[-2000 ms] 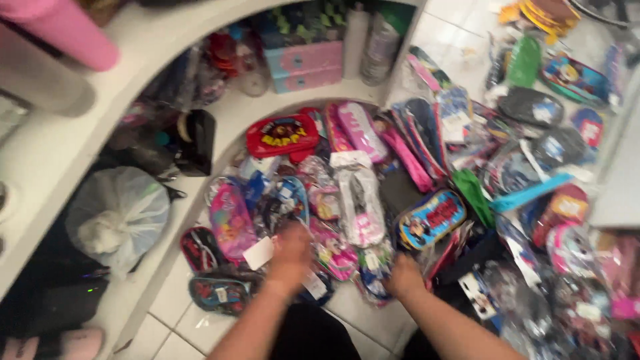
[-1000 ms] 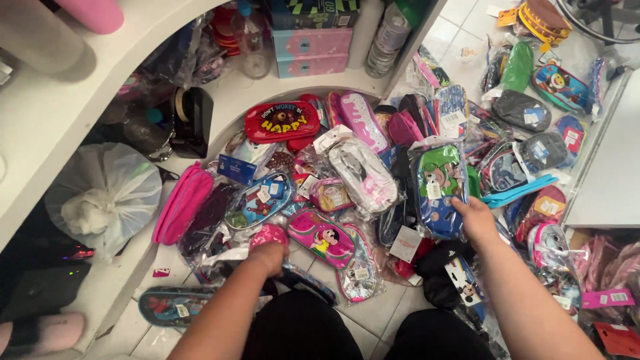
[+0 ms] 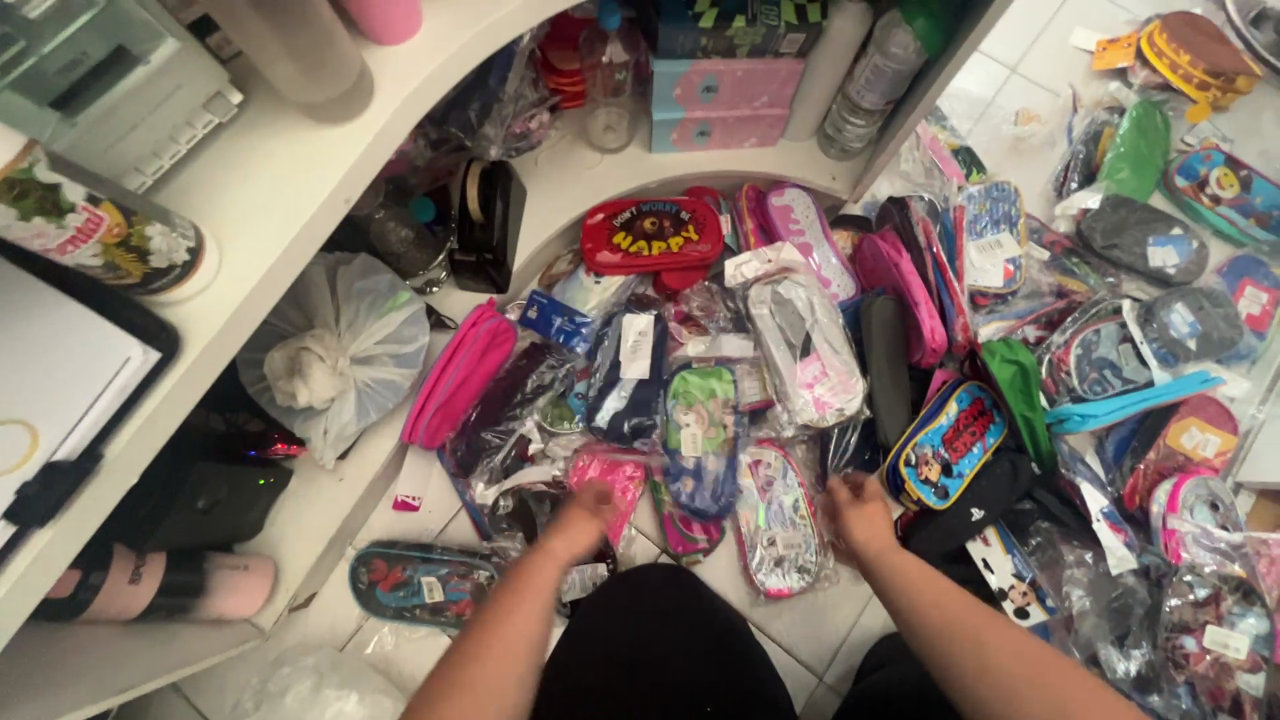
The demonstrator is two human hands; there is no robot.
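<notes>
My left hand [image 3: 585,515], slightly blurred, is at a bright pink plastic-wrapped pouch [image 3: 612,482]; its fingertips are partly hidden, so its hold is unclear. My right hand [image 3: 858,512] is beside the wrapped light-patterned pencil case [image 3: 778,525], left of the blue Mickey Mouse pencil case [image 3: 948,445]; whether it grips anything cannot be told. Between and above my hands lie a green and blue pencil case [image 3: 700,440], a dark blue one [image 3: 625,375] and a white and pink one [image 3: 808,350]. A red pencil case [image 3: 652,235] lies at the pile's far edge, and a Spider-Man-style one [image 3: 425,585] at the near left.
A curved white shelf unit [image 3: 330,180] borders the pile on the left and far side. It holds a tied plastic bag [image 3: 335,355], a tape dispenser [image 3: 485,225], pink and blue boxes [image 3: 725,100] and clear bottles [image 3: 870,85]. Many more wrapped pouches cover the tiled floor at right.
The green and blue pencil case, held in my right hand a second ago, now lies between my hands. My right hand has moved left and nearer to me. A dark blue case now lies on the pile.
</notes>
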